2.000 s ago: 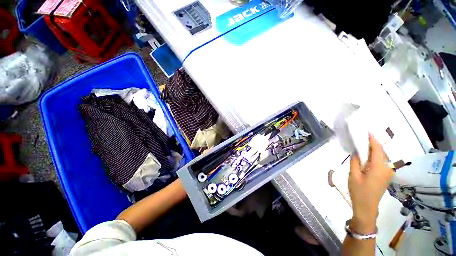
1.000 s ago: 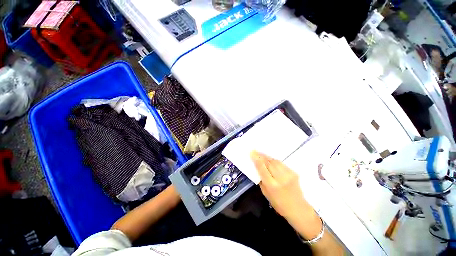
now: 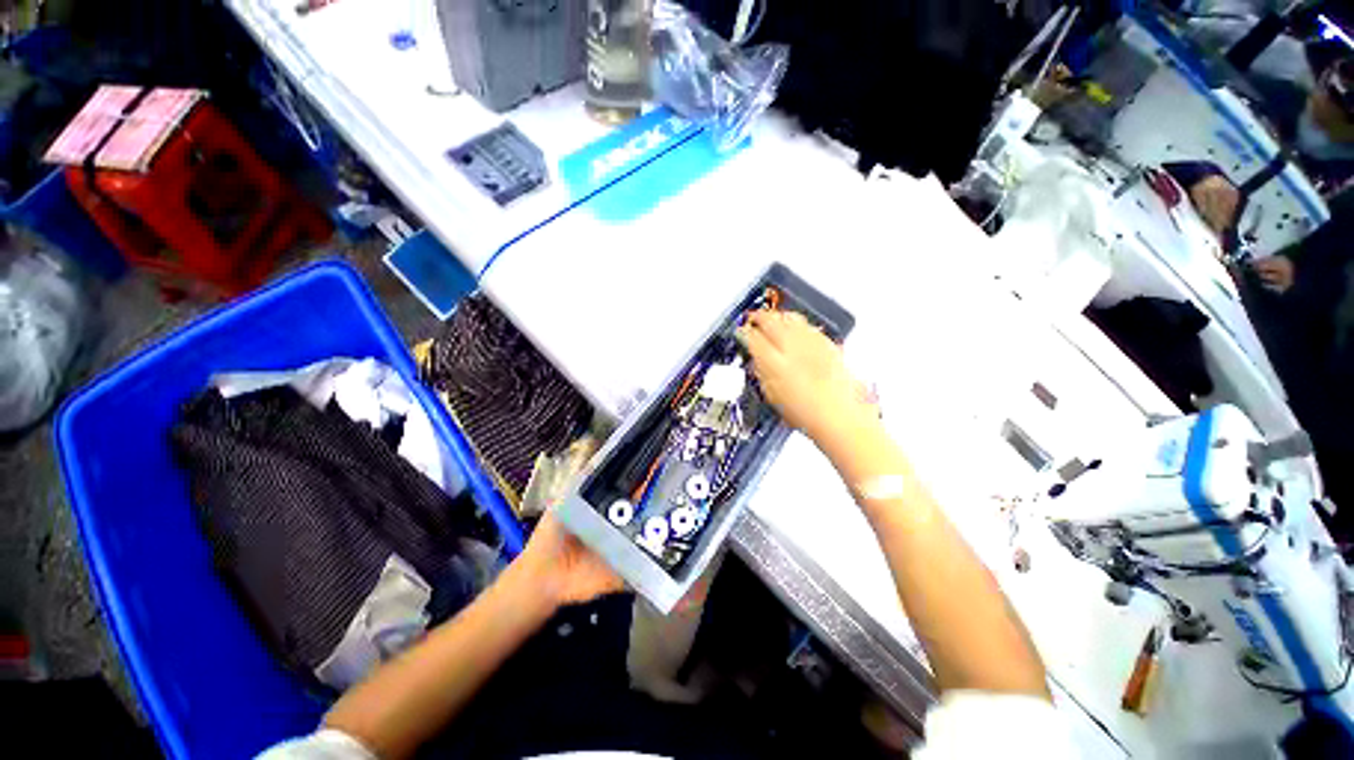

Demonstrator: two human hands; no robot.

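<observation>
The long grey drawer (image 3: 639, 561) lies tilted across the table's front edge. My left hand (image 3: 572, 564) holds its near end from the side and below. My right hand (image 3: 802, 371) reaches into the far end, fingertips down among the small parts; what they touch is hidden. Several white bobbins (image 3: 655, 532) lie at the near end. Mixed metal tools and spare parts (image 3: 710, 431) fill the middle, with orange pieces along the left side and a small pale piece among them.
A blue bin (image 3: 126, 549) with striped fabric (image 3: 297, 520) stands at left. More striped fabric (image 3: 505, 394) hangs by the table edge. The sewing machine (image 3: 1188, 475) is at right, an orange-handled tool (image 3: 1142, 671) beside it. A bottle (image 3: 616, 60) stands at the back. Another person's hands (image 3: 1218, 201) show at upper right.
The white card that my right hand held over the drawer is out of sight, and the contents are uncovered. My right hand has moved into the far end. The drawer is turned more steeply in view.
</observation>
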